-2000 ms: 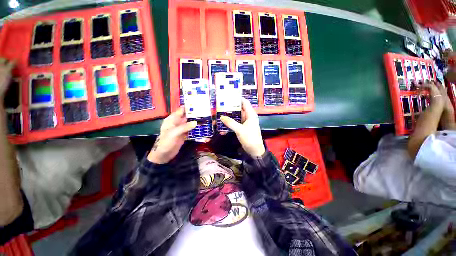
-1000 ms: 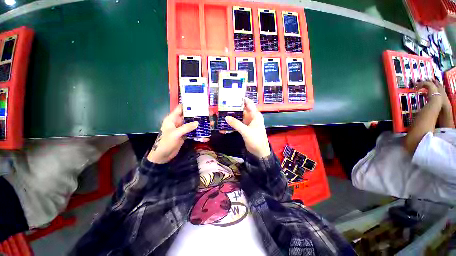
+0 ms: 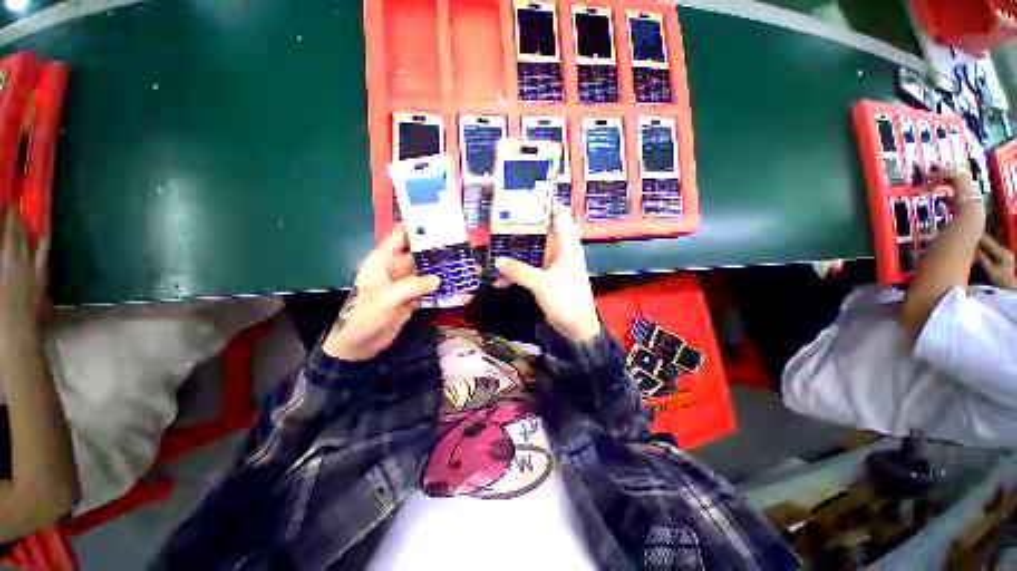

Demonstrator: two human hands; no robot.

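My left hand (image 3: 374, 292) holds a keypad phone (image 3: 433, 223), its top tilted to the left, thumb on the keypad. My right hand (image 3: 552, 277) holds a second keypad phone (image 3: 523, 206) nearly upright, thumb at its lower keys. Both screens show white with blue blocks. Behind them lies a red-orange phone tray (image 3: 480, 50) with two rows of slots. The two upper left slots are empty. The other slots hold phones with dark or bluish screens. The held phones partly cover the front row.
The tray lies on a green bench (image 3: 223, 145). Another tray (image 3: 45, 145) is at the far left, near a person's arm. At the right, a person reaches over a phone tray (image 3: 875, 167). A red tray (image 3: 703, 390) with loose dark phones or parts is at lap level right.
The full tray at the left has moved out, and another tray edge with a person's arm is there now. The left phone tilts more. The screens show changed blue blocks.
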